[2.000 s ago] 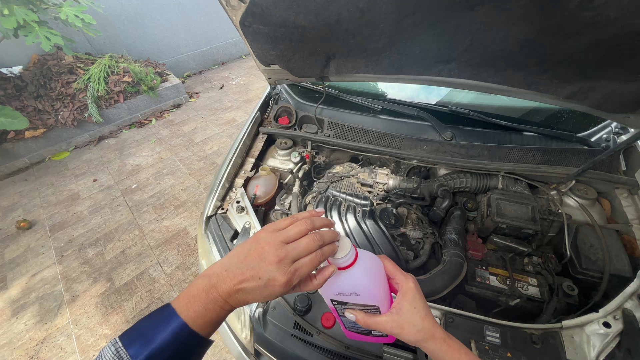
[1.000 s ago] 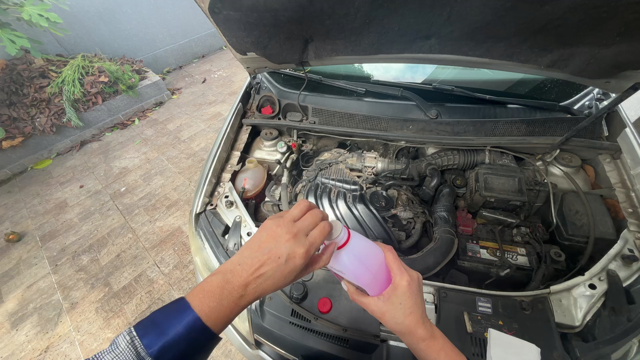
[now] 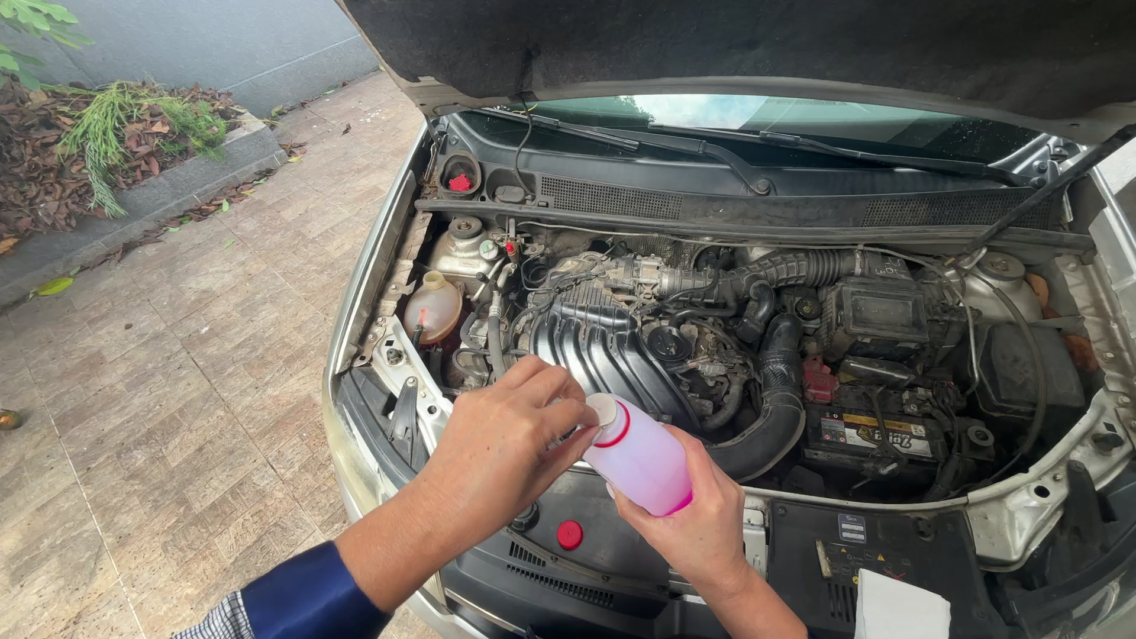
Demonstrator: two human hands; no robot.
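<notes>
My right hand [image 3: 701, 524] is wrapped around a translucent plastic bottle [image 3: 643, 457] of pink fluid, tilted with its neck toward the left. The fingertips of my left hand [image 3: 510, 435] pinch at the whitish seal [image 3: 603, 409] over the bottle's mouth; whether they grip its edge is hard to tell. A red ring circles the neck. Below the hands, a red screw cap [image 3: 570, 534] lies on the black front panel [image 3: 603, 506]. The coolant expansion tank [image 3: 433, 311] stands uncapped left of the engine, and a black cap [image 3: 524, 517] sits partly behind my left wrist.
The raised hood [image 3: 710, 44] hangs over the engine bay, with its prop rod [image 3: 1038, 195] at right. Around lie the ribbed intake manifold [image 3: 612, 355], the battery [image 3: 874, 435], an air hose [image 3: 781, 382] and a folded white cloth or paper [image 3: 901, 608]. Paving [image 3: 177, 373] extends at left.
The bottle, upright two seconds ago, is now tilted toward my left hand, its label turned out of sight. My left fingers stay at its mouth.
</notes>
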